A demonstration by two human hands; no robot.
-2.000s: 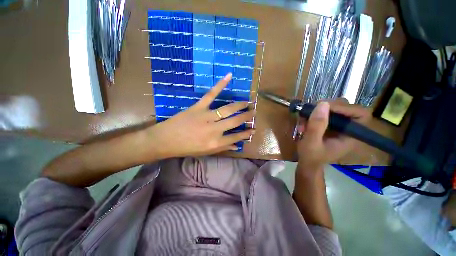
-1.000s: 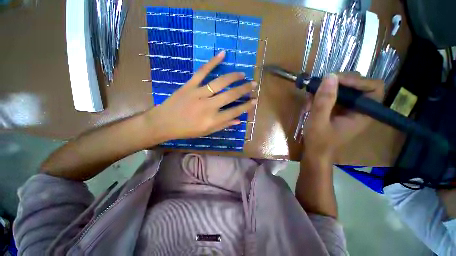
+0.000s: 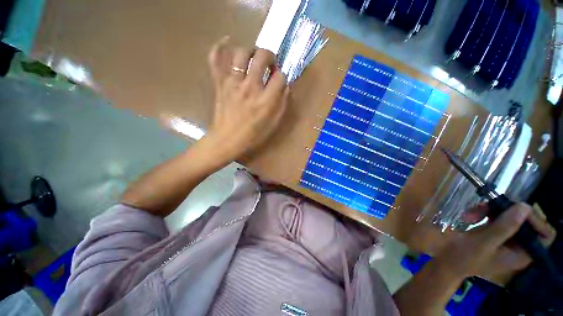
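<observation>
The blue solar cell panel (image 3: 376, 136) lies tilted on the brown board, with silvery lines across it and wire ends at its edges. My left hand (image 3: 250, 92) is off the panel, at the lower end of the long white bar (image 3: 276, 26). Its fingers are curled over the bar's end; whether they grip anything is hidden. My right hand (image 3: 509, 237) is shut on the soldering iron (image 3: 472, 177). The iron's tip points up and left, near a thin wire (image 3: 439, 137) along the panel's right edge.
A ribbon bundle (image 3: 304, 46) lies beside the left white bar. A larger ribbon bundle (image 3: 478, 170) and another white bar (image 3: 513, 162) lie at the right. Dark navy cell stacks (image 3: 494, 40) stand on a grey sheet behind. The brown board's (image 3: 142, 55) front edge runs diagonally before me.
My left hand has lifted off the panel and moved left to the white bar. The view has turned, so the panel appears tilted and farther right. My right hand still holds the iron.
</observation>
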